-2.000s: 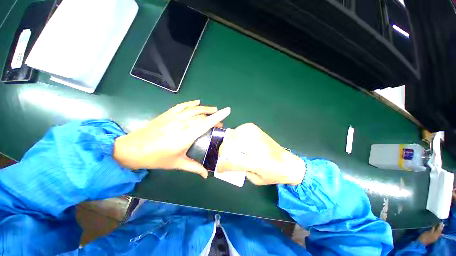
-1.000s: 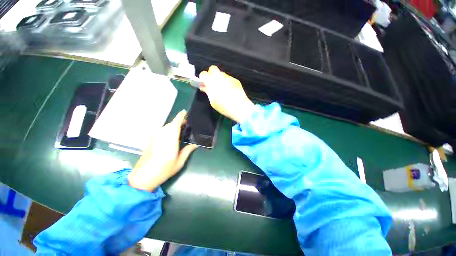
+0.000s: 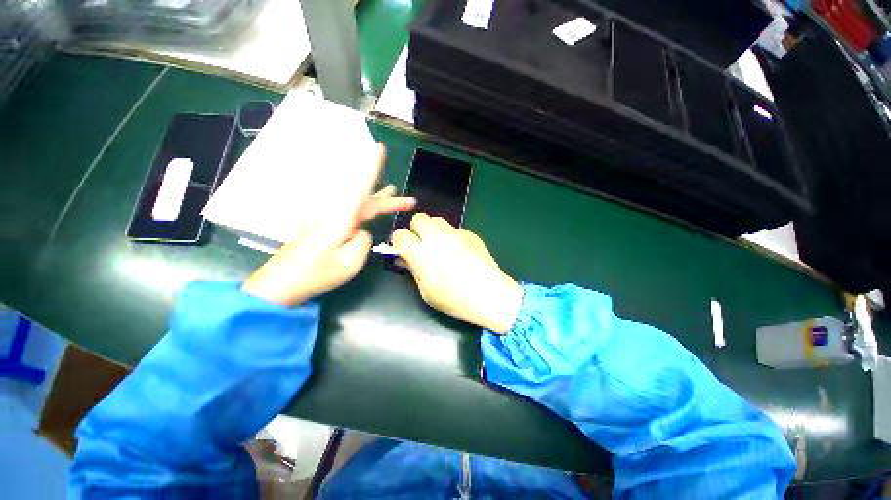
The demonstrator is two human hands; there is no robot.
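A glossy black phone (image 3: 440, 183) lies flat on the green mat, its near end hidden by my right hand (image 3: 454, 269). My right hand's fingertips are closed on a small white piece (image 3: 385, 250), of which only a thin edge shows. My left hand (image 3: 327, 249) is at the near right corner of a thick white pile (image 3: 298, 171), fingers apart. No object shows in it; its fingertips are close to my right hand's.
A dark phone with a white strip (image 3: 168, 186) lies left of the pile. Black foam trays (image 3: 606, 127) line the far side, beside a grey post (image 3: 332, 49). At right are a small white strip (image 3: 718, 323) and a whitish pump bottle (image 3: 796, 344). Clear plastic trays (image 3: 166, 24) are far left.
My right hand has moved from the phone's far end to its near end. My left hand has moved from the phone's side onto the pile's corner. The nearer phone is now mostly behind my right sleeve.
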